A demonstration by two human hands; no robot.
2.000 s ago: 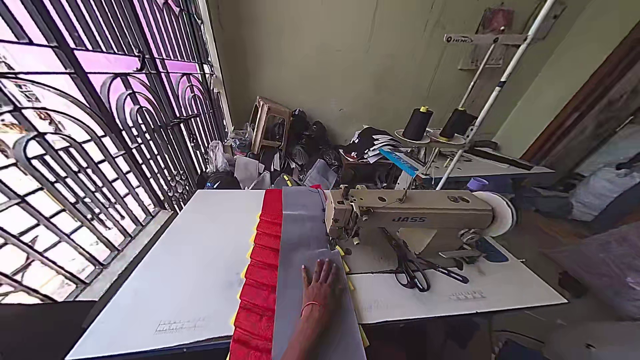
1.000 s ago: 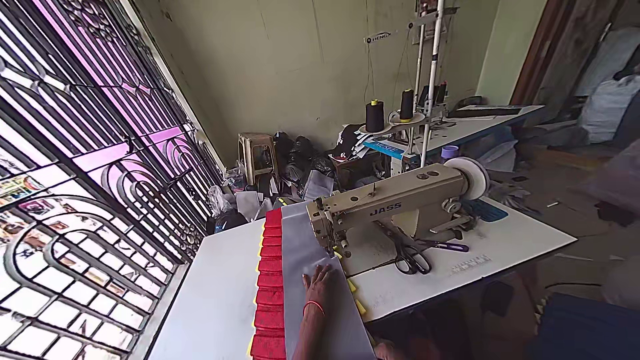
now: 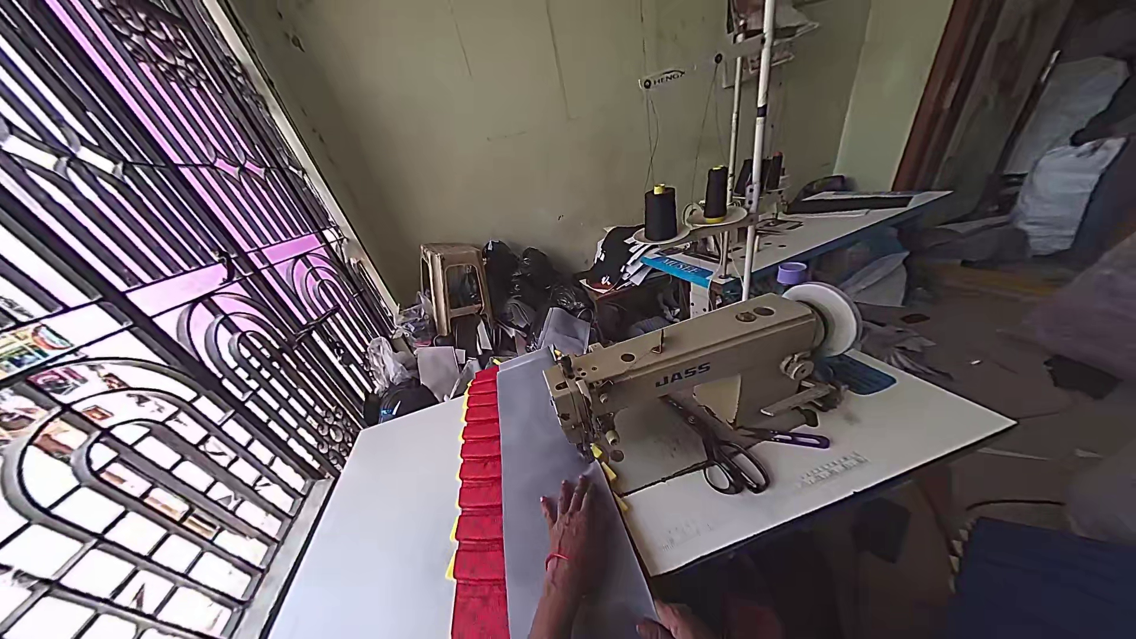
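Observation:
My left hand [image 3: 570, 528], with a red thread around the wrist, lies flat on a long grey fabric strip [image 3: 541, 426], just in front of the needle area of a beige sewing machine [image 3: 692, 355]. A pleated red trim with yellow edging [image 3: 481, 497] runs along the strip's left side; yellow points also show at its right edge. At the bottom edge of the view, my right hand [image 3: 676, 621] is partly visible by the strip's right edge; its fingers are mostly cut off. Black-handled scissors [image 3: 735, 466] and a purple-handled tool [image 3: 799, 439] lie beside the machine.
The white table [image 3: 382, 506] stands beside a black metal window grille [image 3: 177, 355]. Behind it are a plastic stool [image 3: 454, 284], black bags [image 3: 532, 275] and scraps. Black thread cones [image 3: 660, 213] stand behind the machine, near a second sewing table [image 3: 879, 209]. Dark blue fabric [image 3: 1038, 577] lies at lower right.
The view has swung to the right and tilted. My right hand, not seen two seconds ago, now shows at the bottom edge. My left hand stays flat on the grey strip.

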